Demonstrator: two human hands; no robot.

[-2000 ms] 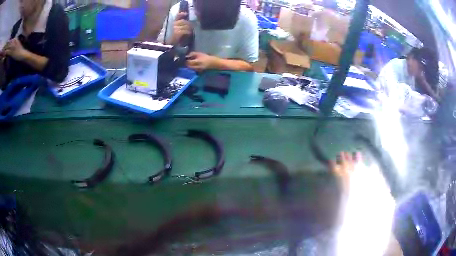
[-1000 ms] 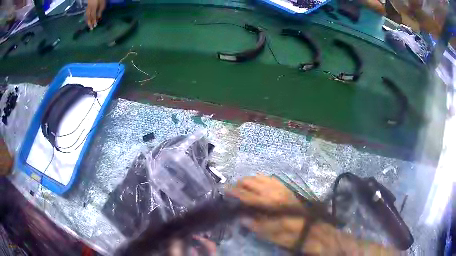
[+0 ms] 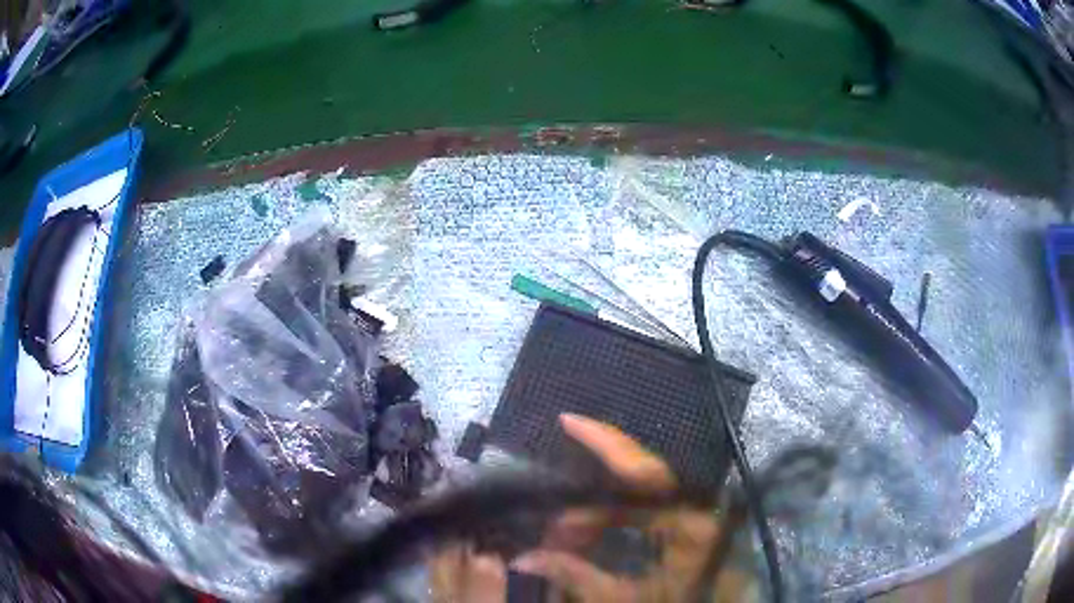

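Observation:
A blurred curved black part crosses the bottom centre, close to the camera. My left hand shows only as blurred fingers below it, seemingly gripping it; the rest is hidden or cut off. My right hand is behind the curved part, one finger stretched over the black grid tray; its grip is unclear. A small dark block shows between the fingers. A black electric screwdriver lies at the right, its cord looping over the tray. Green-ended tweezers lie behind the tray.
A clear bag of black pieces lies left, with loose black parts beside it. A blue tray holding a curved part stands far left. The green belt runs across the back. A blue bin's edge shows right.
The view has tilted down from the belt and people to the bench. My right hand has drawn back from the belt to the grid tray. The curved part has come close to the camera.

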